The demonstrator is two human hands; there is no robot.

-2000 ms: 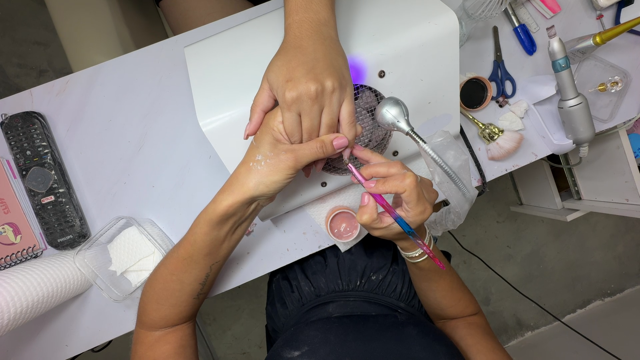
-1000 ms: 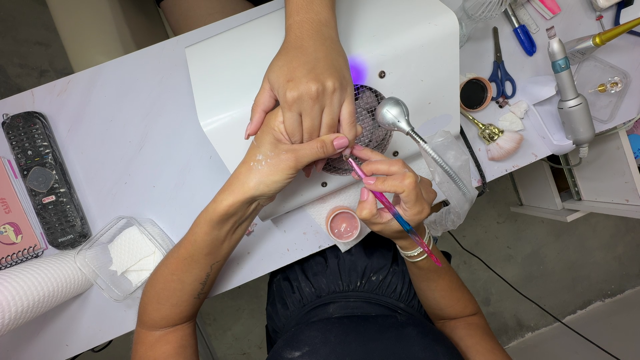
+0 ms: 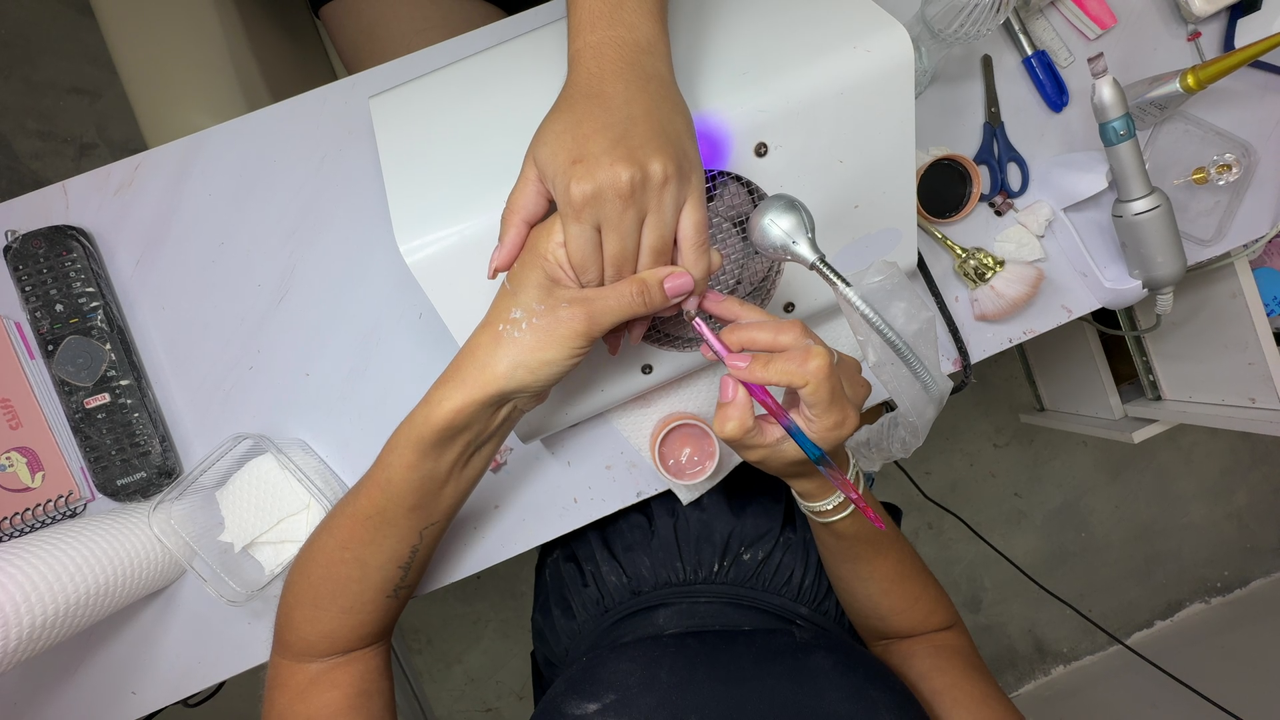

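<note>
My left hand [image 3: 570, 310] is under another person's hand [image 3: 620, 180], its thumb pressed over that hand's finger near the fingertip. Between the fingers of my right hand [image 3: 790, 375] is a slim nail brush [image 3: 790, 425] with a pink and blue handle, its tip touching or very near a fingernail of the other person. An uncapped jar of pink gel [image 3: 686, 450] stands on a paper towel [image 3: 640, 425] just below the hands. Beneath the hands lies the round mesh grille [image 3: 745, 230] of a white nail dust collector [image 3: 470, 170].
A gooseneck lamp [image 3: 785, 228] reaches in beside my right hand. Scissors [image 3: 995, 150], a fluffy brush [image 3: 1000, 285] and a nail drill handpiece [image 3: 1145, 215] lie at right. At left are a remote control [image 3: 90, 360], a paper towel roll [image 3: 80, 590] and a clear plastic container [image 3: 190, 540].
</note>
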